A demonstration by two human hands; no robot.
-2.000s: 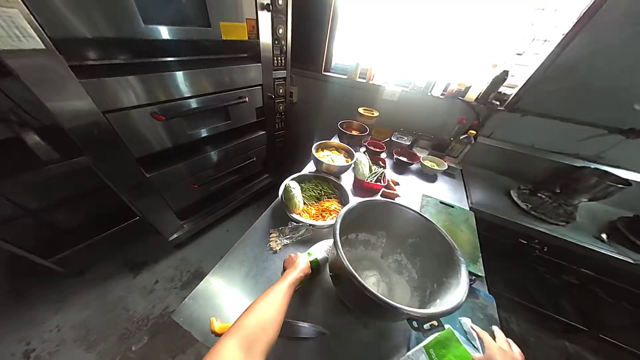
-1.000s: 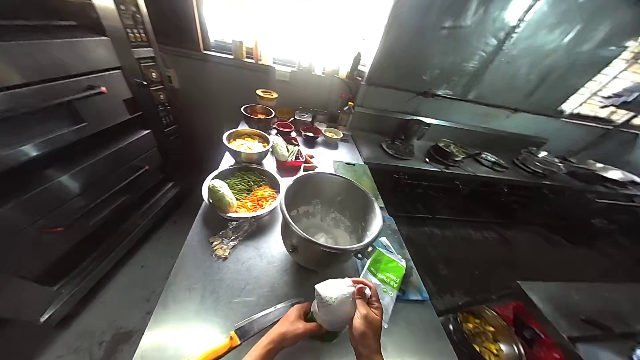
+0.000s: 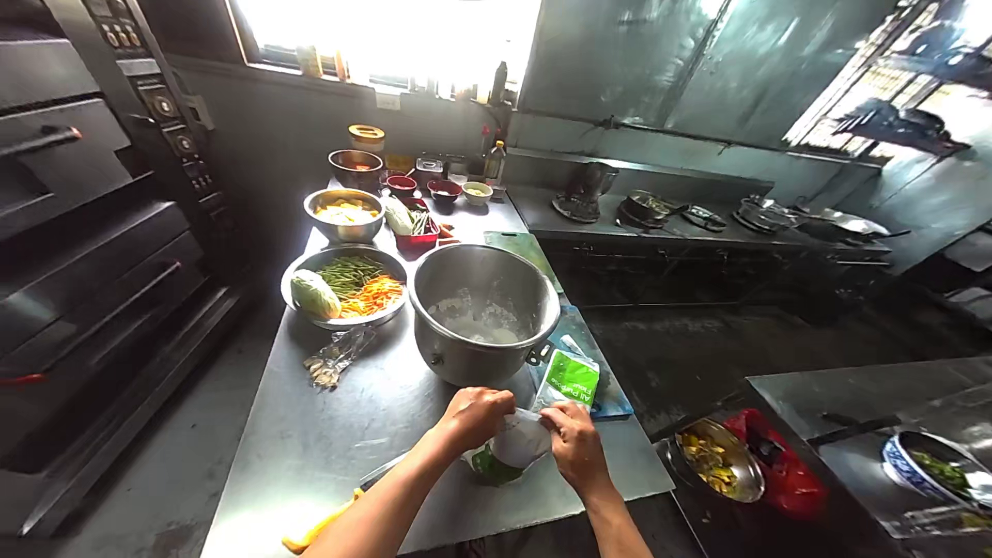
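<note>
My left hand (image 3: 477, 418) and my right hand (image 3: 572, 439) each pinch a top corner of a white and green flour bag (image 3: 511, 448), held upright over the near part of the steel table. Just beyond it stands a large steel mixing bowl (image 3: 486, 310) with white flour on its bottom and inner wall. A second green and white flour bag (image 3: 572, 377) lies right of the bowl, on a blue cutting board (image 3: 612, 397). Under my left forearm lies a knife with a yellow handle (image 3: 322, 524), partly hidden.
A steel basin (image 3: 291, 271) of green beans, shredded carrot and a cabbage stands left of the mixing bowl. Near it lies a clear plastic bag (image 3: 339, 355). Behind are a bowl (image 3: 345, 229), a red basket (image 3: 416, 242) and a green cutting board (image 3: 521, 249). Stoves line the right wall.
Two seconds ago my hands were far apart at either side of the mixing bowl. They have come together at the bag, and its top is now stretched between them. The view has swung right.
</note>
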